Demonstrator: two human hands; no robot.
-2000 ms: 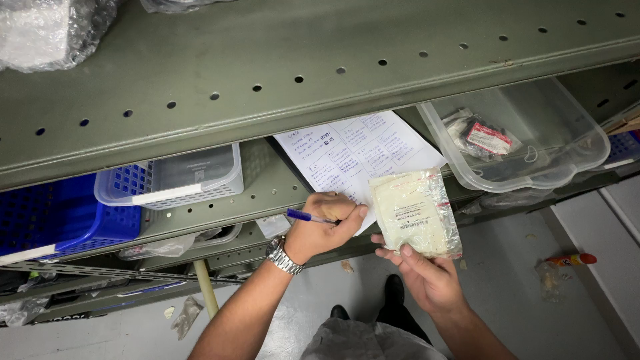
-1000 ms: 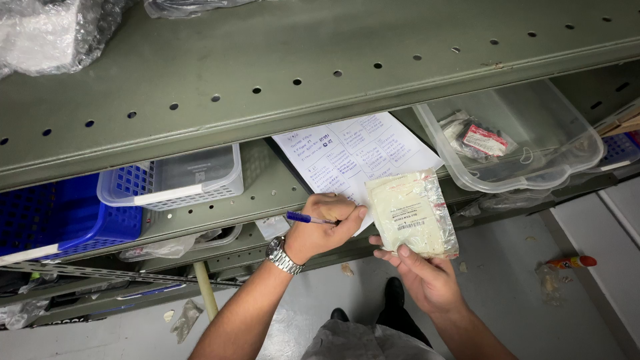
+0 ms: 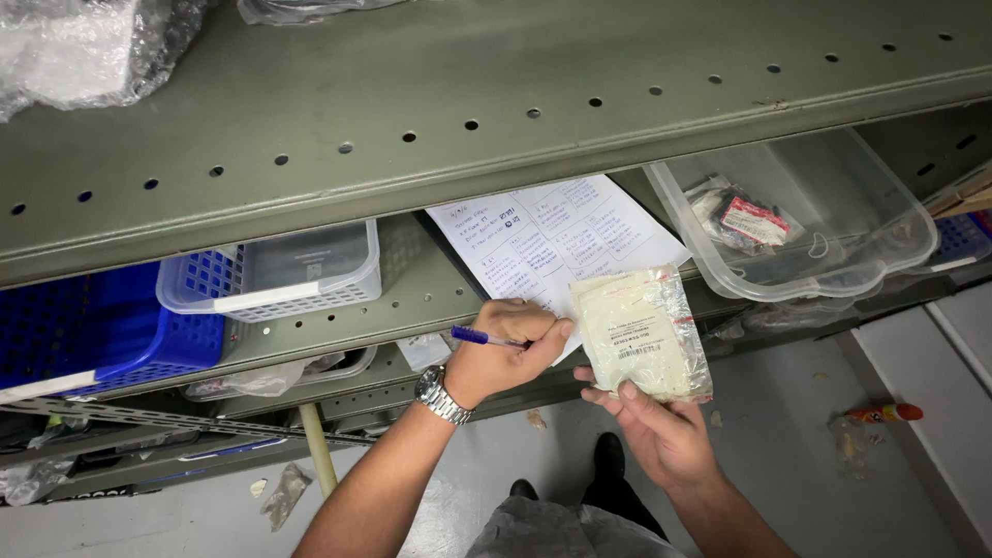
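My left hand (image 3: 508,349), with a steel wristwatch (image 3: 443,395) on its wrist, grips a blue ballpoint pen (image 3: 484,336) over the lower edge of a handwritten paper sheet (image 3: 535,240). The pen's tip is hidden by the fingers. Under the sheet lies a dark flat board, seen only along its left edge. In my right hand (image 3: 659,426) is a clear plastic packet (image 3: 639,333) with a pale inner wrap and a printed barcode label, held by its lower edge with the thumb on top. The packet overlaps the sheet's lower right part.
A green perforated metal shelf (image 3: 496,85) hangs over the sheet's far edge. White (image 3: 271,298) and blue (image 3: 155,349) plastic baskets stand to the left. At the right, a clear plastic bin (image 3: 814,283) holds bagged parts (image 3: 744,217). A red-and-yellow tube (image 3: 883,413) lies on the floor.
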